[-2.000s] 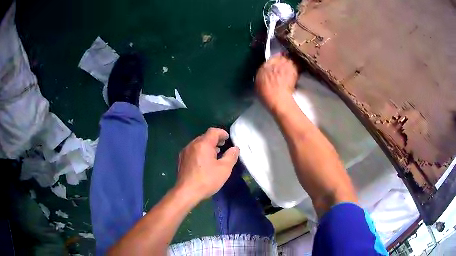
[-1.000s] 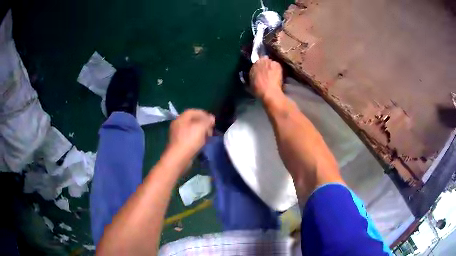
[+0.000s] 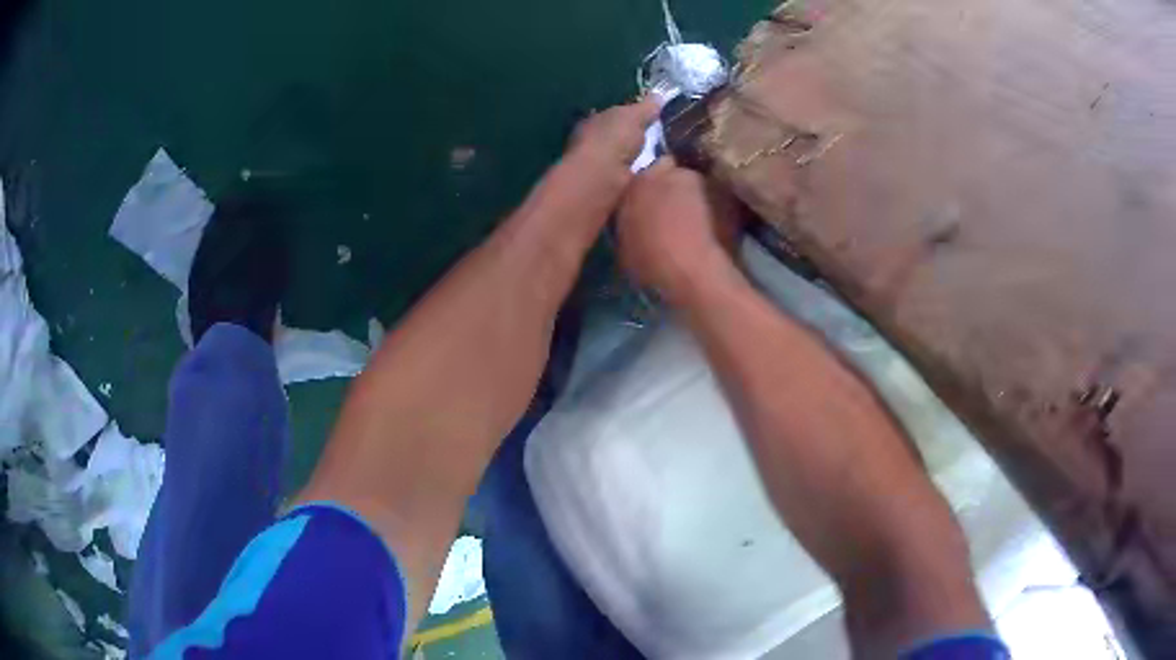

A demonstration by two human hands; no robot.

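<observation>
A white frayed bunch of cloth and threads (image 3: 694,70) sits at the upper left corner of the brown wooden board (image 3: 954,168). A white cloth strip (image 3: 649,147) runs down from it. My right hand (image 3: 671,226) is closed on the lower end of the strip, beside the board's edge. My left hand (image 3: 619,135) is at the strip just below the bunch, its fingers closed round it as far as I can see. The fingertips of both hands are partly hidden.
A large white roll (image 3: 671,477) lies under the board, below my right forearm. White scraps (image 3: 161,217) lie on the green floor (image 3: 426,77) at the left, near my dark shoe (image 3: 236,268). A yellow line (image 3: 454,627) shows at the bottom.
My left hand has moved up and right from near my knee to the cloth strip by the bunch. My right hand stays at the strip, a little lower. The view has shifted slightly.
</observation>
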